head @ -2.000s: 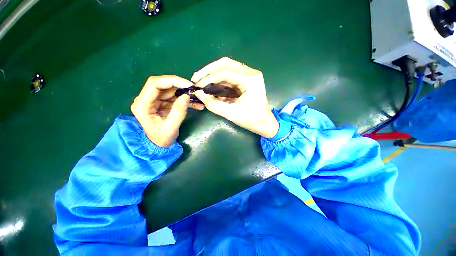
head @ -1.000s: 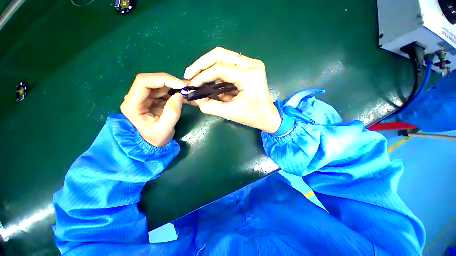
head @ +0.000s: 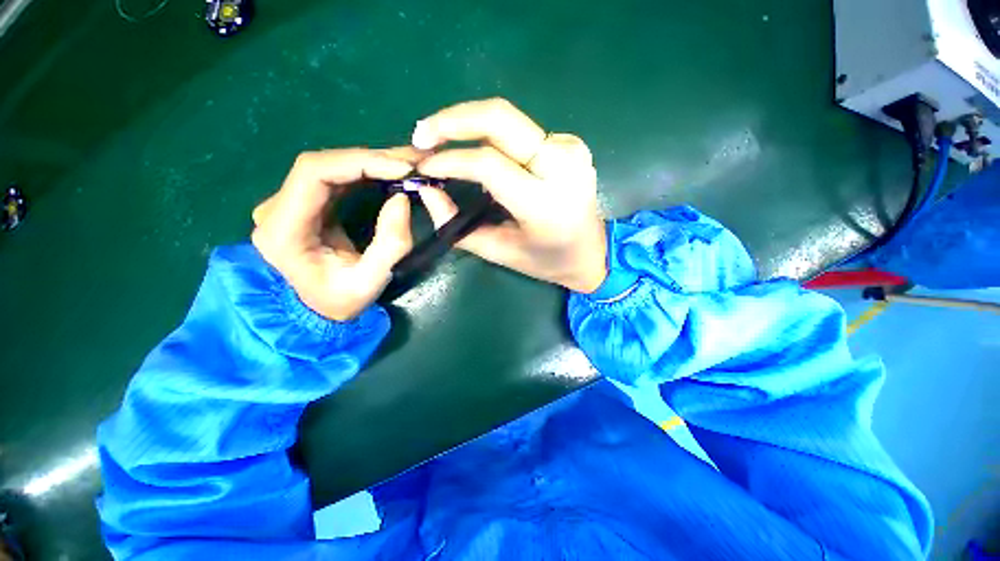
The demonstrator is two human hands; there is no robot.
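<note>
A small dark round module (head: 408, 185) is seen edge-on between the fingertips of both hands, above the green surface (head: 680, 99). My left hand (head: 334, 230) pinches it from the left side. My right hand (head: 521, 192) touches it with its fingertips from the right and also holds slim black tweezers (head: 450, 232), slanting down-left below the fingers. The module's face is hidden by its tilt and the fingers. Two more modules with yellow centres lie apart, one at the top left (head: 228, 13) and one at the left edge (head: 13, 208).
A white box (head: 905, 66) with a black knob and black and blue cables (head: 919, 164) stands at the upper right. A person's blue sleeve (head: 952, 241) is at the right edge. The front edge of the green surface (head: 461, 441) runs before my body. A thin pale loop (head: 143, 11) lies at the top left.
The tweezers have swung from near level to slanting down-left, away from the module. My right fingertips now close on the module. The waiting modules have shifted left in the picture.
</note>
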